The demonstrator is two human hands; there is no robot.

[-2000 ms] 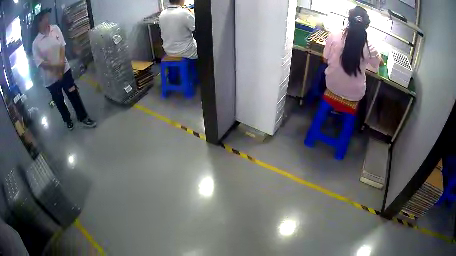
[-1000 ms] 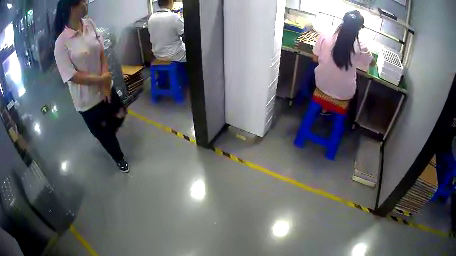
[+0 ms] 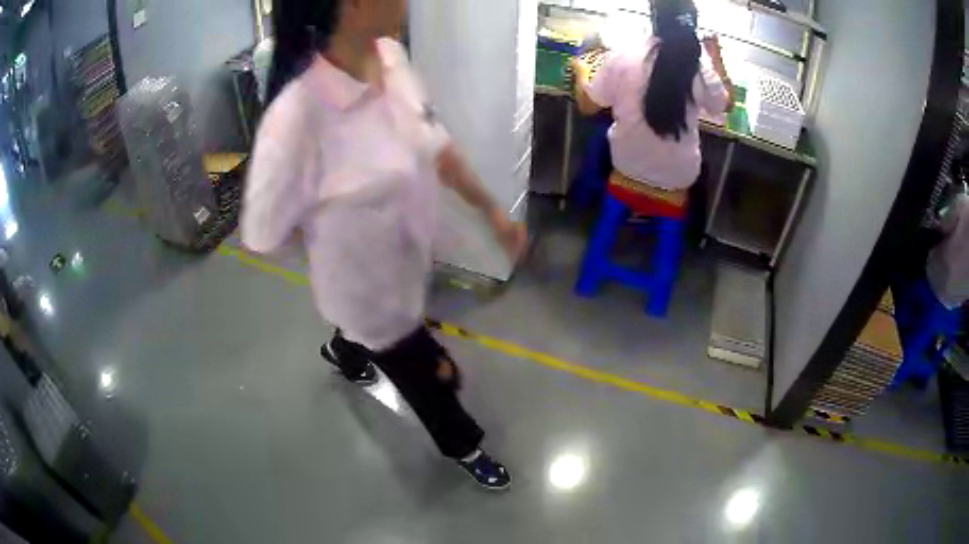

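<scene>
Neither of my hands is in the picture. Nearest in front of me, a person in a pale pink shirt and dark trousers (image 3: 356, 202) is in the aisle, slightly blurred, with the top of the head cut off. Past this person, another person in a pink shirt (image 3: 653, 117) sits with their back to me on a blue stool with a red seat (image 3: 635, 250), at a brightly lit bench with a green mat (image 3: 555, 70). What the seated person works on is hidden.
A white slotted basket (image 3: 774, 111) stands on the bench. A tall white stack (image 3: 478, 138) is partly hidden. A grey shiny tray stack (image 3: 168, 159) stands at left, flat cardboard (image 3: 863, 345) at right. Yellow-black tape (image 3: 595, 371) crosses the floor. Another person (image 3: 949, 250) is at the right edge.
The walking person has come from the far left much nearer and now covers part of the white stack and the neighbouring booth. The view has shifted, showing more at the right.
</scene>
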